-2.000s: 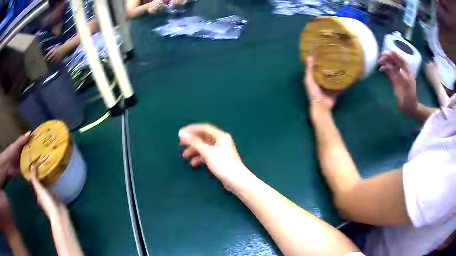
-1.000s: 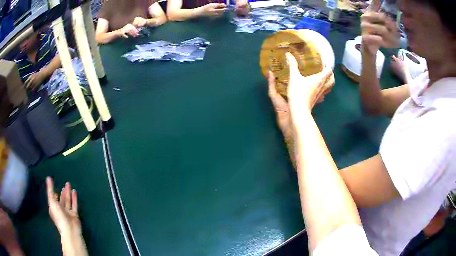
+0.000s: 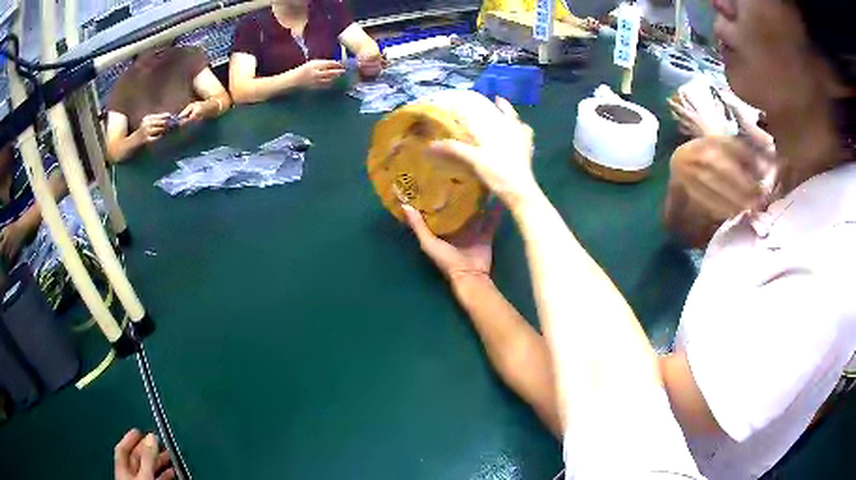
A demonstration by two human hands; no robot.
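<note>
An aroma diffuser unit (image 3: 427, 169) is held above the bench, its wood-look base turned towards me and its white body behind. My right hand (image 3: 502, 155) grips it at the upper right, with fingers over the base and round the white side. The neighbour's hand (image 3: 450, 251) supports it from below, thumb on the base's lower edge. My left hand (image 3: 143, 457) is at the bottom left, cut off by the picture's edge, fingers loosely curled, with nothing seen in it.
A second unit (image 3: 617, 136) stands on the bench (image 3: 310, 356) at right. The neighbour (image 3: 779, 309) sits close on the right. Rack pipes (image 3: 84, 216) and grey cylinders (image 3: 33, 323) are at left. Plastic bags (image 3: 239, 167) and a blue bin (image 3: 510, 83) lie farther back.
My right hand has moved from over the bench onto the neighbour's unit and grips it. My left hand has left the unit at left and is low at the seam. The view has turned right.
</note>
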